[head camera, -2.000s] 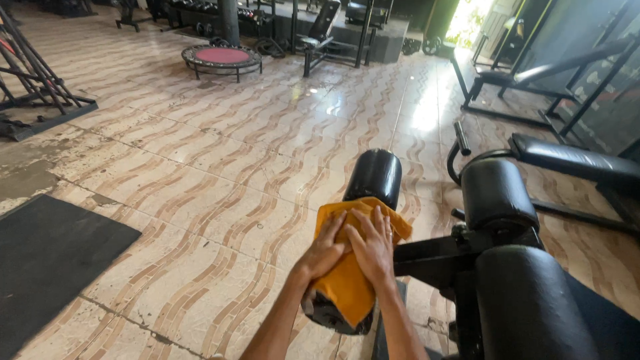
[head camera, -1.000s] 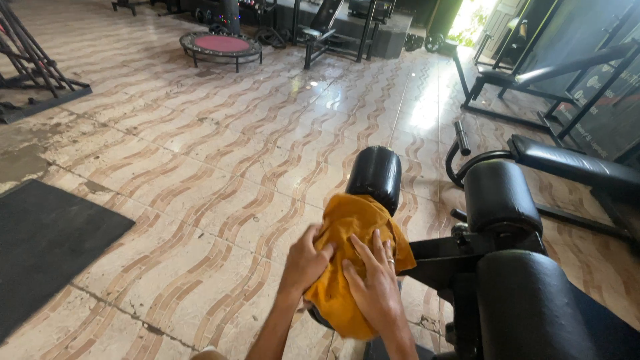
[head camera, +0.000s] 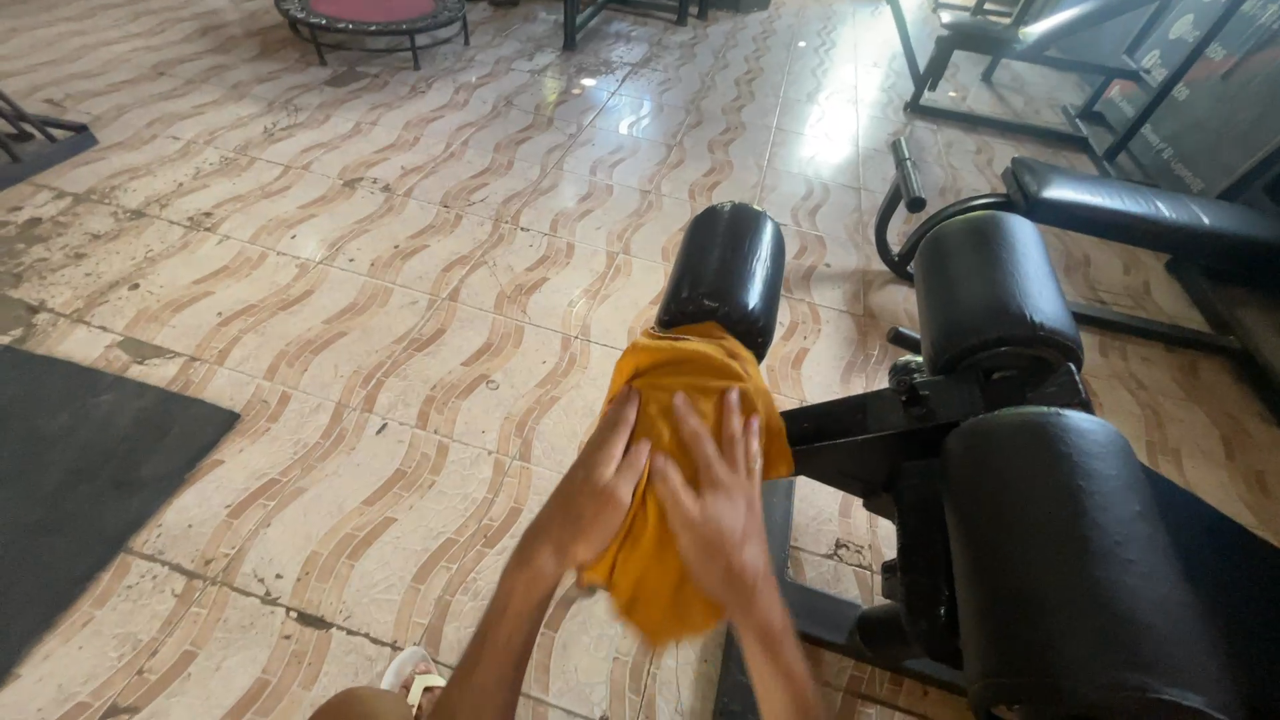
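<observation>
An orange cloth is draped over the near foam roller pad of a gym machine, and hides that pad. Beyond the cloth, the black far roller pad on the same side shows uncovered. My left hand presses on the cloth's left side, fingers stretched forward. Flat on the cloth to its right lies my right hand, with its fingers spread and slightly blurred. Two more black roller pads stand to the right, joined by a black metal arm.
A padded black bench with a curved handle is at the right. A black mat lies on the tiled floor at the left. A small trampoline stands at the back left. My sandalled foot shows at the bottom.
Both hands have shifted over the pad, and the cloth now hangs lower toward me. The view has tipped down.
</observation>
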